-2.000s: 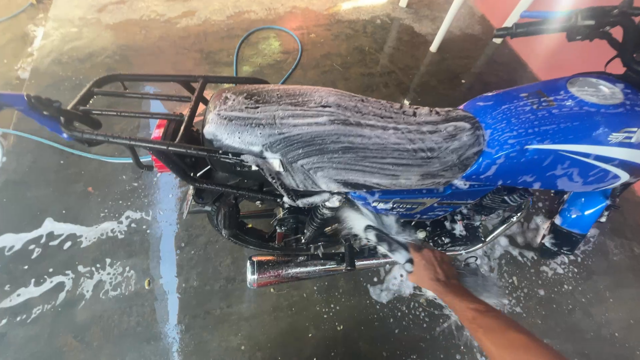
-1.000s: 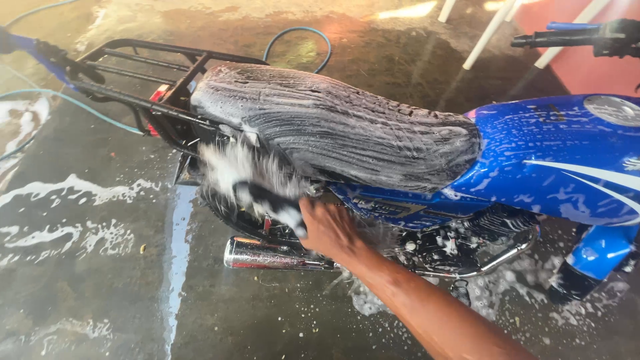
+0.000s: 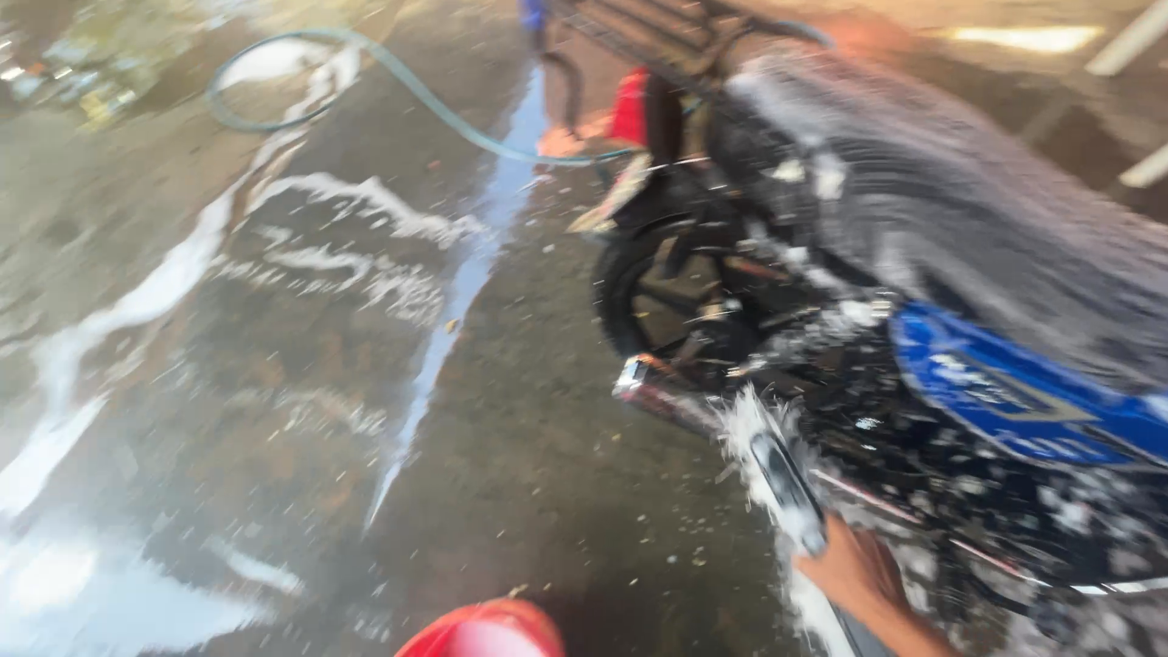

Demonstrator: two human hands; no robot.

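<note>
My right hand (image 3: 858, 561) grips the handle end of a scrub brush (image 3: 783, 484) with pale, soapy bristles, which lies over the chrome exhaust muffler (image 3: 671, 397) of a motorcycle. Foam streaks cover the black seat (image 3: 967, 210); below it is the blue side panel (image 3: 1013, 388). The rear wheel (image 3: 630, 292) and red tail light (image 3: 630, 109) are at the motorcycle's back end. Blur hides fine detail, including exactly how the bristles meet the muffler. My left hand is out of the frame.
At the bottom edge is the rim of a red container (image 3: 493, 620). A light blue hose (image 3: 429, 100) curls over the wet concrete floor (image 3: 538, 456) behind the motorcycle. Foam and puddles streak the floor. White legs (image 3: 1131, 36) stand at the upper right.
My right hand and the brush have moved from beside the seat's rear underside down to the muffler. The view has swung toward the floor behind the motorcycle, and the red container has come into it.
</note>
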